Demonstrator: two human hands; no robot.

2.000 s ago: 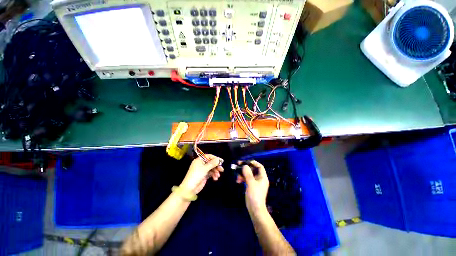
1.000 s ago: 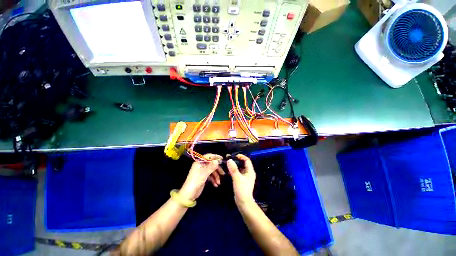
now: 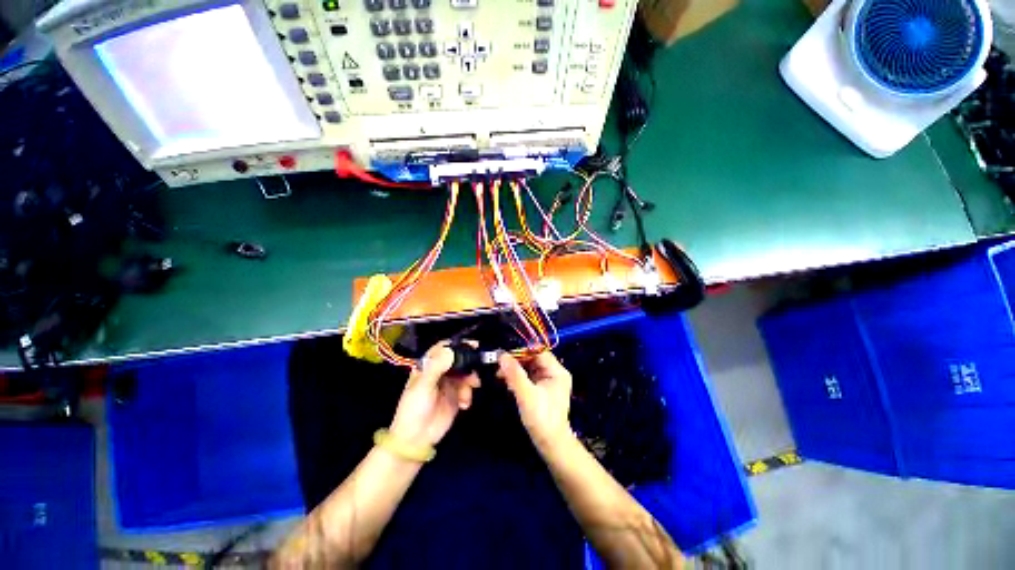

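Note:
My left hand holds a short black cable assembly just below the orange fixture board. My right hand pinches a small connector at the end of test leads, close against the cable's light-coloured tip; whether it is fully seated is not clear. More red, orange and yellow test leads loop from the adapter board past the yellow piece to my left fingers. The connector at my left fingers is mostly hidden.
The cream cable tester stands on the green bench. A black cable heap is at left, a fan at right. Below are a blue bin with black cables, and other blue totes. A dark rounded block sits at the board's right end.
My right hand has gone from the black cable to a test-lead connector. The test leads on the right now stretch down to it. The view has shifted slightly.

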